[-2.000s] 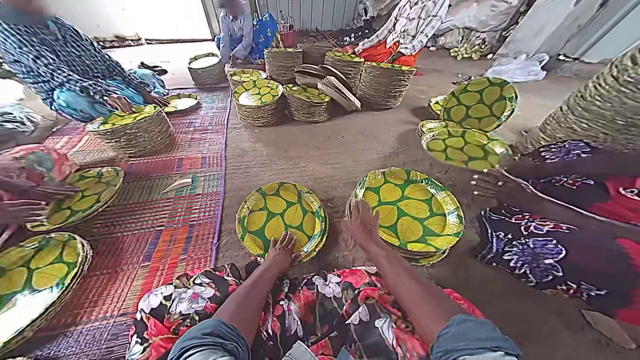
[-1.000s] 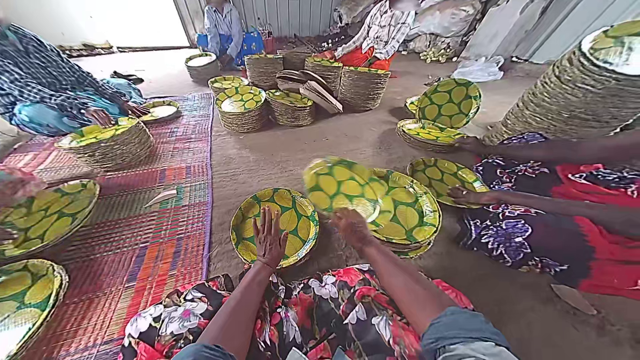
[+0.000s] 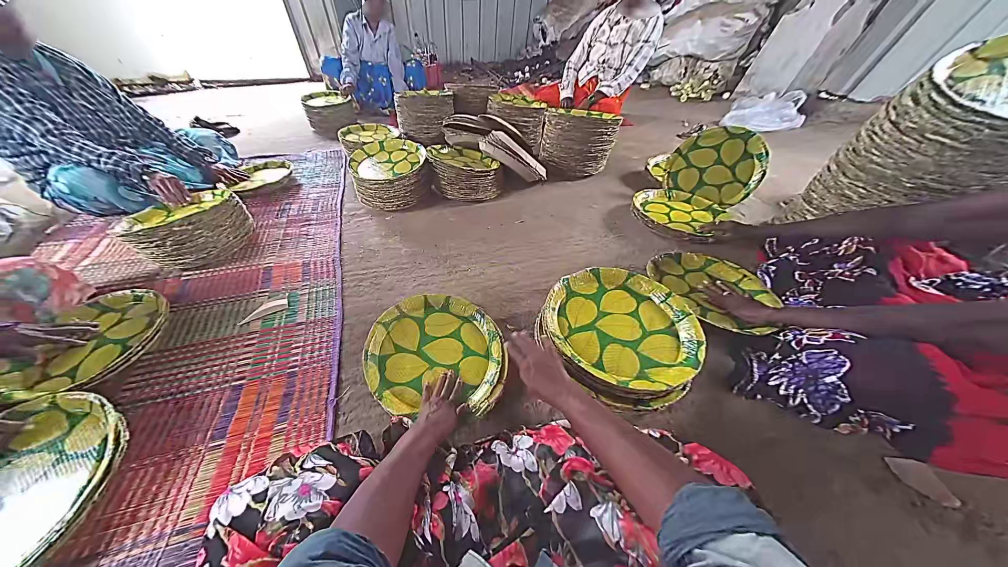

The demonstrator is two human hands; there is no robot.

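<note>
Two stacks of round, leaf-patterned green and yellow plates stand on the floor before me. My left hand [image 3: 442,403] rests with spread fingers on the near rim of the left plate stack [image 3: 435,346]. My right hand [image 3: 539,366] is between the stacks, close to the left side of the right plate stack [image 3: 622,331], its fingers extended and nothing seen in its grasp. The right stack's top plate sits slightly askew over those below. Whether the right fingertips touch either stack cannot be told.
A co-worker's hand [image 3: 740,303] lies on a plate [image 3: 693,276] at the right. Beyond are an upright plate [image 3: 718,165] and a tall leaning stack [image 3: 882,157]. A woven mat [image 3: 291,315] spreads at the left. More stacks [image 3: 390,177] and seated people are behind.
One second ago my right hand held a tilted plate between the two stacks; it is out of that hand now. My left hand has moved from the left stack's middle to its near rim.
</note>
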